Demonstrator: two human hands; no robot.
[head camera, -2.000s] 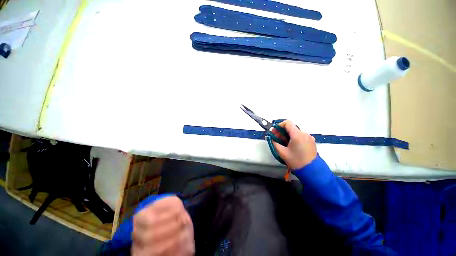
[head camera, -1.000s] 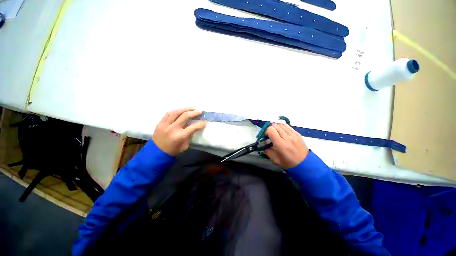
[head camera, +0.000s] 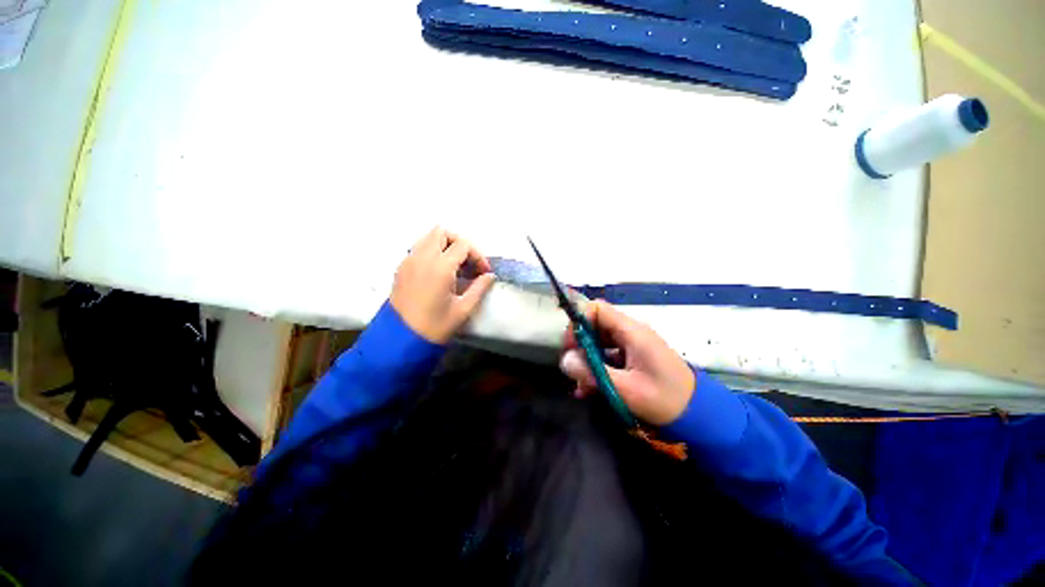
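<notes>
A narrow navy strap (head camera: 756, 297) with white dots lies along the table's near edge. Its left part is turned over and shows a paler grey-blue backing (head camera: 516, 271). My left hand (head camera: 441, 284) is at the left end of the strap, with fingertips and thumb pinching it; the very end is hidden by the fingers. My right hand (head camera: 637, 365) holds scissors (head camera: 588, 346) with dark blades, green handles and an orange cord. The blades look closed and point up and left, crossing near the place where the strap turns over.
A stack of wide navy strap pieces (head camera: 619, 44) lies at the far side. A white thread cone (head camera: 922, 135) lies at the right beside a brown board (head camera: 991, 229). A wooden crate (head camera: 275, 390) with black straps (head camera: 138, 355) is below left; a blue crate (head camera: 945, 487) is below right.
My left hand first came onto the strap's left end and turned it over, then shifted slightly right. The scissors swung from pointing down-left to pointing up-left, still in my right hand.
</notes>
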